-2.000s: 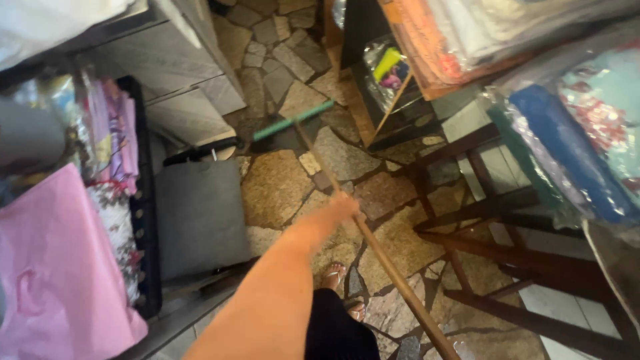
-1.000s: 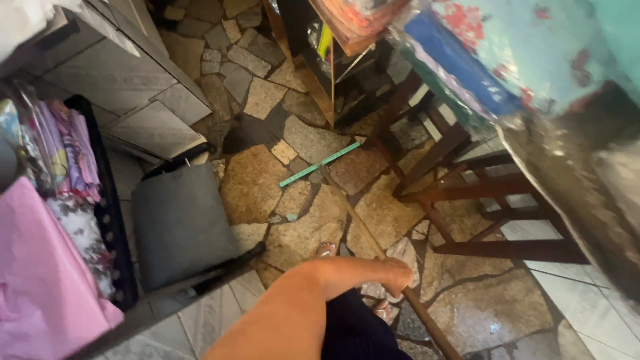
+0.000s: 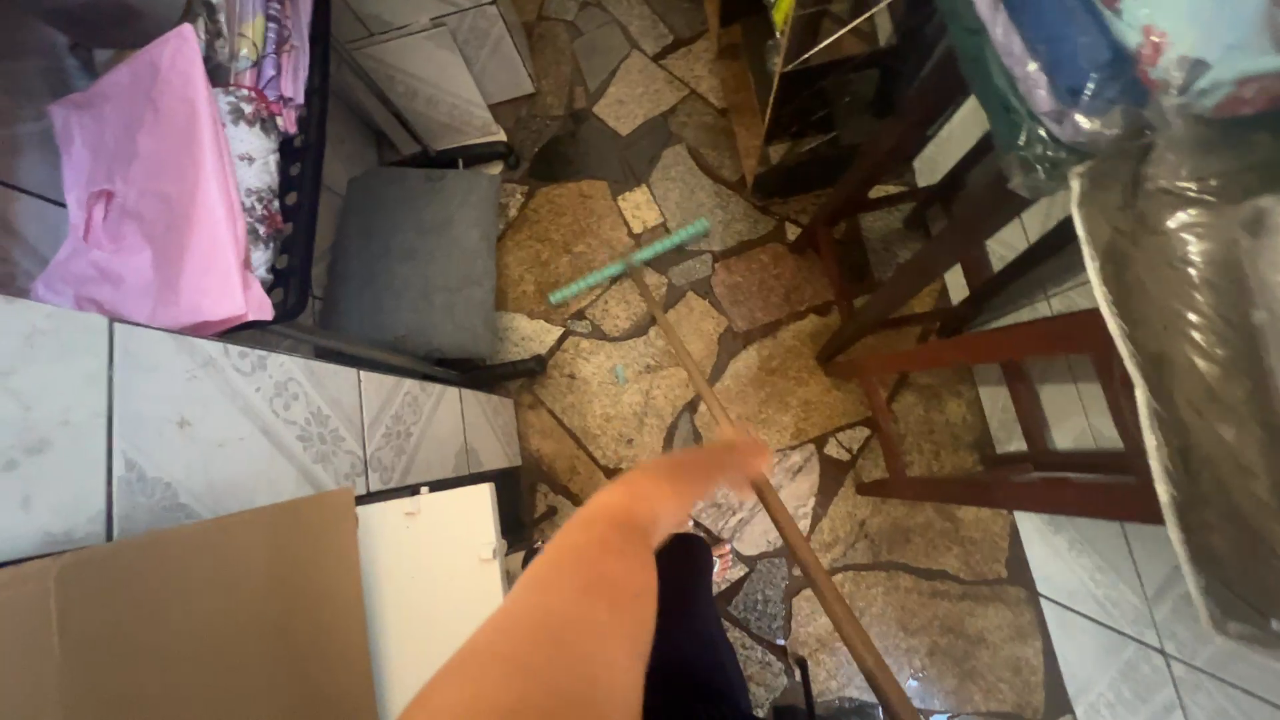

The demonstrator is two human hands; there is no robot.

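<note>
My left hand (image 3: 740,462), somewhat blurred, is closed around the wooden handle (image 3: 830,600) of a floor squeegee. The handle slants from the lower right edge up to the squeegee's green head (image 3: 630,262), which lies on the irregular stone floor (image 3: 620,400). Beyond my left hand the handle runs down past the frame's bottom edge, so its far end is hidden. My right hand is out of view. Part of my dark-clothed leg (image 3: 692,630) and a foot (image 3: 722,560) show below the left hand.
A grey cushioned seat (image 3: 410,260) and black basket (image 3: 300,200) with a pink bag (image 3: 150,190) stand left. A tiled counter (image 3: 230,420) and cardboard (image 3: 190,620) are lower left. Wooden chairs (image 3: 1000,345) and plastic-wrapped textiles (image 3: 1180,300) stand right. Wet shine shows on the floor's lower right.
The squeegee head, farther up beside the grey seat two seconds ago, has come nearer to my feet. My left hand has stayed closed on the handle. The view has shifted, bringing in the cardboard.
</note>
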